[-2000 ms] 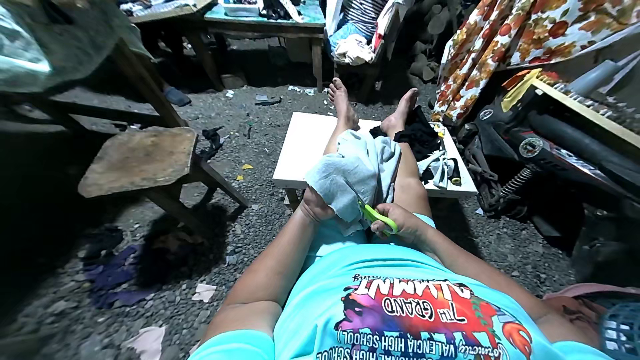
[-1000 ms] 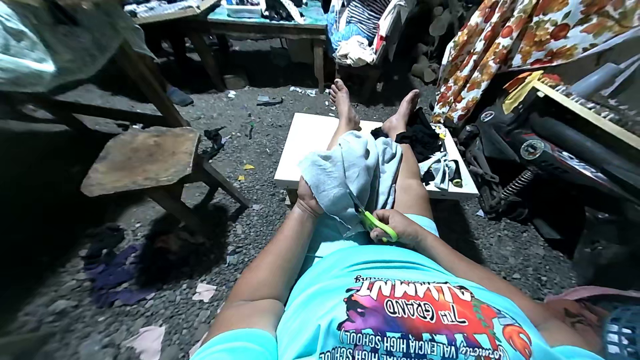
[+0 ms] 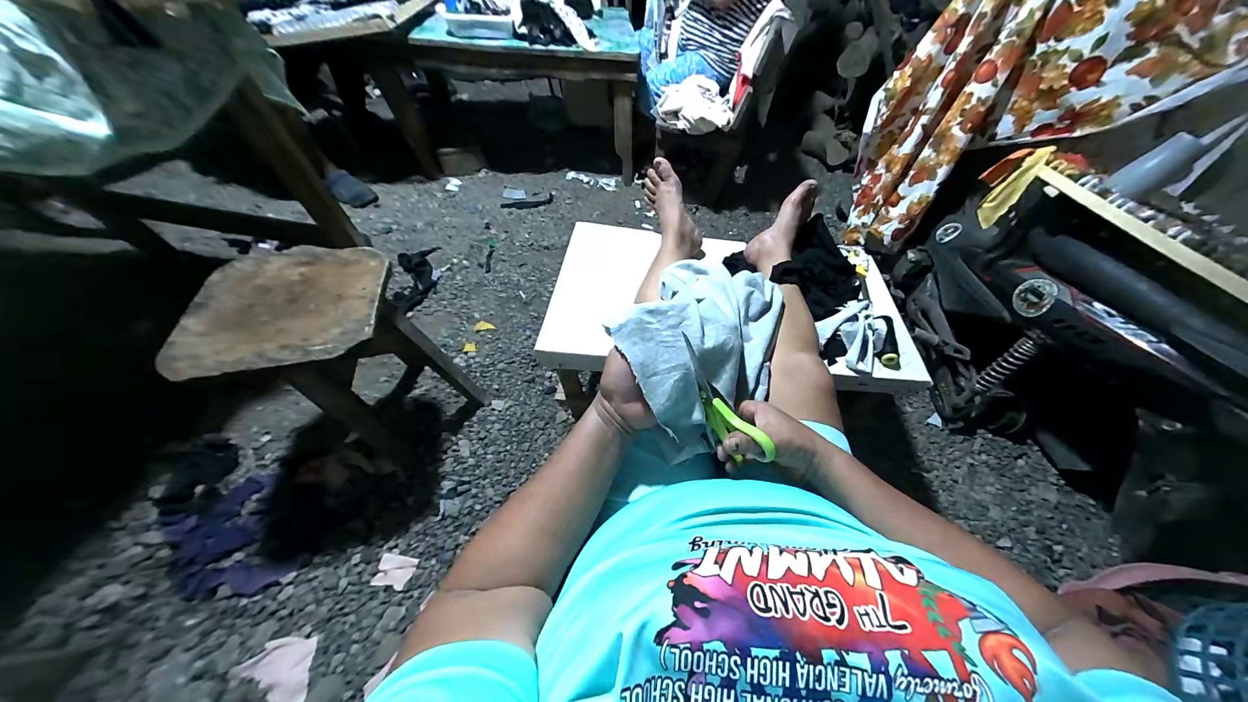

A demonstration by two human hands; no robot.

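A light grey cloth (image 3: 717, 327) lies over my shins, its near end hanging towards my lap. My left hand (image 3: 626, 392) grips the cloth's left edge, with the fingers mostly hidden beneath it. In my right hand (image 3: 770, 439) is a pair of scissors with lime-green handles (image 3: 746, 434). The scissor blades are parted and point away from me, at the near part of the cloth. My bare feet rest on a low white table (image 3: 595, 292), beside a black cloth (image 3: 824, 268) and some pale scraps (image 3: 858, 331).
A wooden stool (image 3: 283, 307) stands on the gravel to the left. A motorcycle (image 3: 1063, 302) is at the right, under a floral curtain (image 3: 1063, 68). Purple cloth scraps (image 3: 219, 531) lie at lower left. A wooden table (image 3: 526, 58) and a chair with clothes (image 3: 697, 102) stand beyond my feet.
The grey cloth's near end has shifted around the scissors, and the blades now show more apart than a second ago. Both hands stay in nearly the same place.
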